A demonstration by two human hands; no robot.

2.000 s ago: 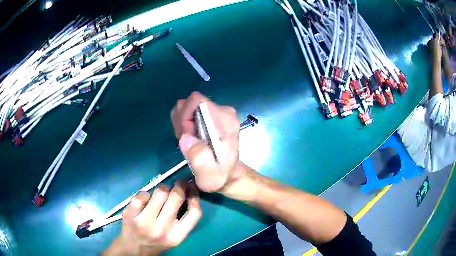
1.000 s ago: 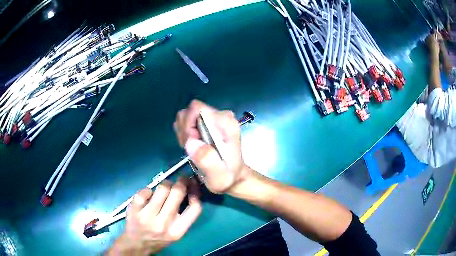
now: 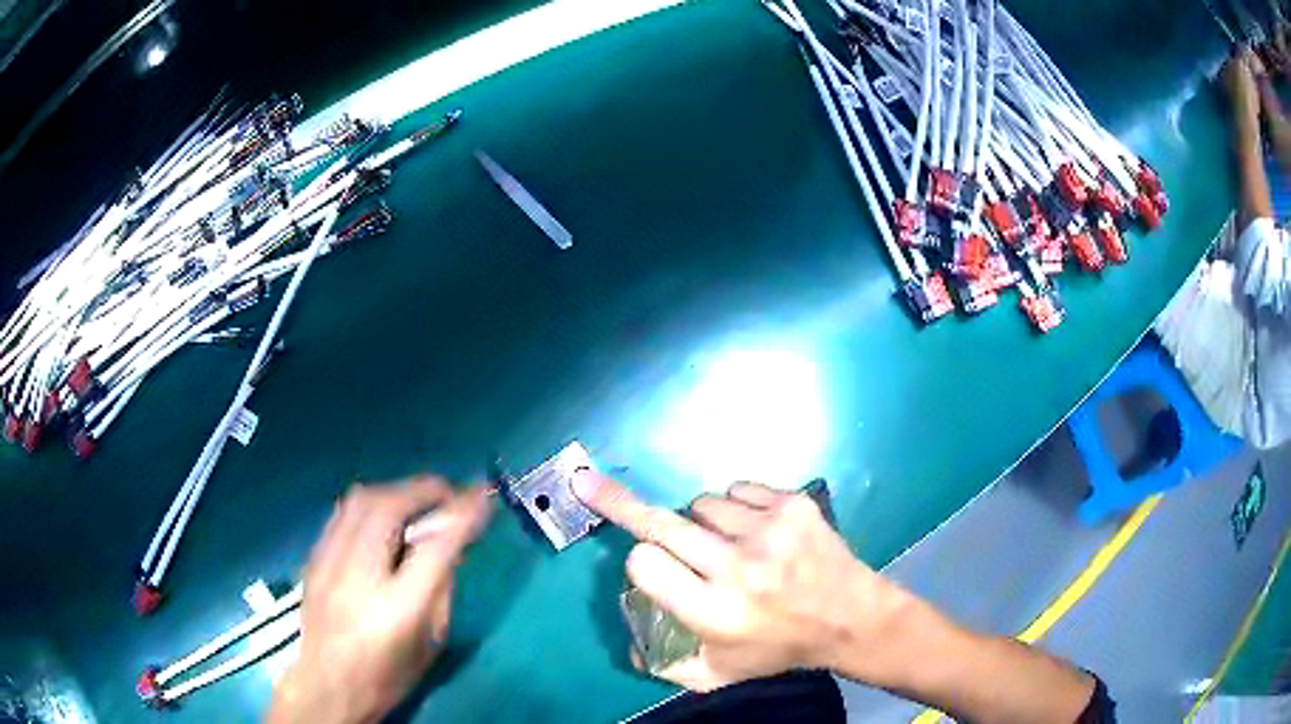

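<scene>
A metal fixture block (image 3: 561,495) with dark round holes lies on the green bench. My left hand (image 3: 371,587), blurred, is left of it and pinches a white-sleeved wire harness (image 3: 234,654). The harness's red end (image 3: 149,686) points to the lower left. Its dark small end (image 3: 504,484) is by the block's left edge, too blurred to read. My right hand (image 3: 765,580) touches the block with its extended index finger. Its other fingers are curled over a pale metallic bar (image 3: 658,629), mostly hidden under the palm.
Harness piles lie at left (image 3: 170,255) and upper right (image 3: 963,142), the right one with red connectors towards me. Another harness (image 3: 213,460) lies at left. A slim silver strip (image 3: 524,201) lies mid-bench. A blue stool (image 3: 1150,431) and a person's arm (image 3: 1253,156) are at right.
My right hand has moved right and down off the block, exposing it, and has turned with the index finger out. My left hand has moved left and up, drawing the harness left.
</scene>
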